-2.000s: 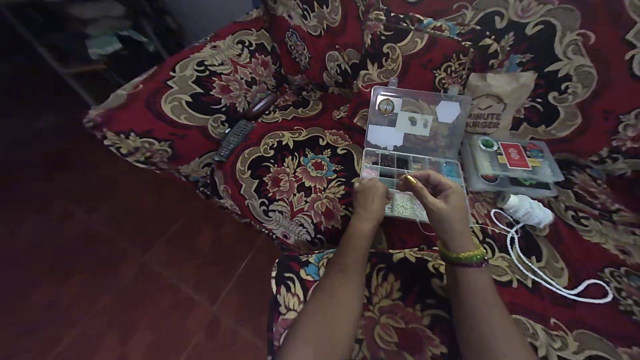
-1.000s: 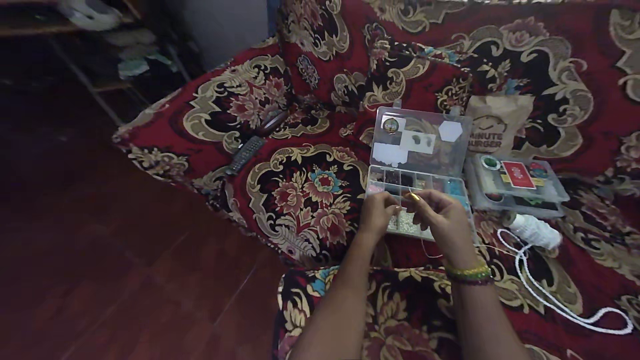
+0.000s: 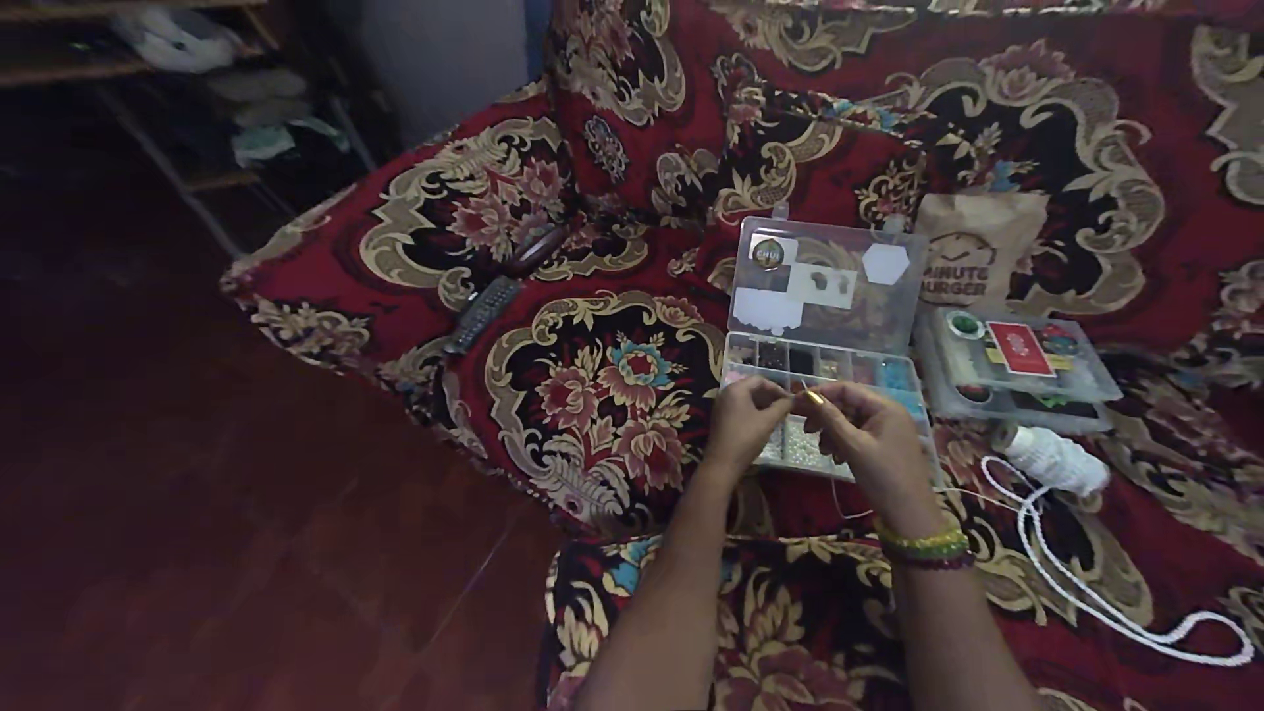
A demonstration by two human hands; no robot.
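Note:
Over an open clear plastic bead box, my left hand and my right hand meet with their fingertips nearly touching. Both pinch a thin pale thread, and a loop of thread hangs below my right hand. What lies between the fingertips is too small to tell. White, blue and dark beads fill the box's compartments, partly hidden by my hands. Beaded bracelets in yellow, green and dark red circle my right wrist.
Right of the box are stacked plastic cases, a spool of white cord with a trailing loop, and a brown paper bag behind. A remote control lies left on the patterned sofa. A shelf rack stands far left.
The view has shifted somewhat. Both hands stay close together over the bead box; no object has plainly been taken up or let go.

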